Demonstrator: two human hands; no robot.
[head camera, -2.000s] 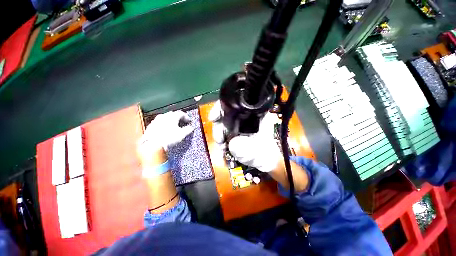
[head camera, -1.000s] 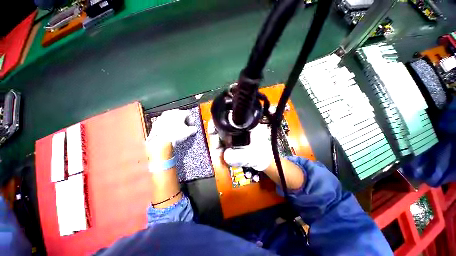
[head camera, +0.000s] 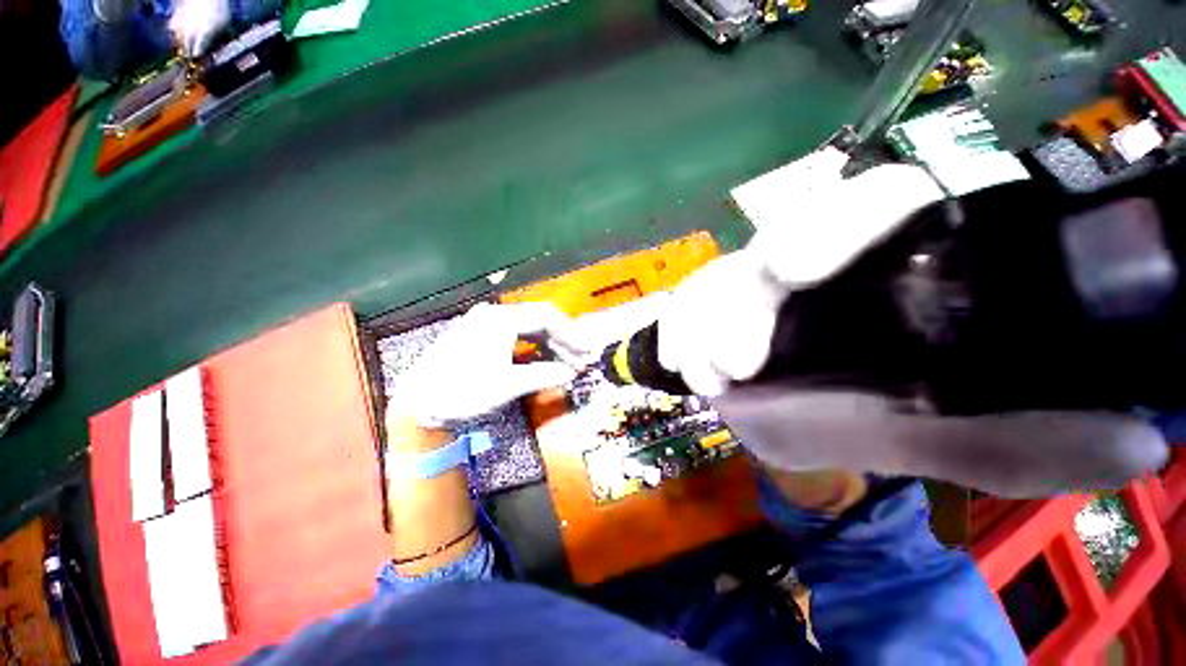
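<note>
My right hand (head camera: 806, 299), white-gloved, is closed around the black electric screwdriver (head camera: 988, 306), which lies nearly level with its yellow-ringed nose pointing left. My left hand (head camera: 475, 364), gloved, has thumb and fingertips brought near the screwdriver's tip; whether a screw is between them is too small to tell. The green circuit board (head camera: 663, 442) lies below on the orange fixture (head camera: 611, 527), partly hidden by my right hand and the tool. The screw tray (head camera: 514, 455) with its speckled grey mass is under and beside my left hand.
A red mat (head camera: 293, 468) with white strips (head camera: 186, 579) lies at left. Stacked pale strips (head camera: 956, 150) are at right, mostly hidden by the screwdriver. Boards stand on the green belt (head camera: 390, 169). Red crates (head camera: 1080, 572) are lower right. Another person's gloved hand (head camera: 199, 20) shows top left.
The screwdriver has swung from upright over the board to nearly level, its nose now by my left fingertips. My left hand has shifted slightly towards it. Another person's hand has appeared top left.
</note>
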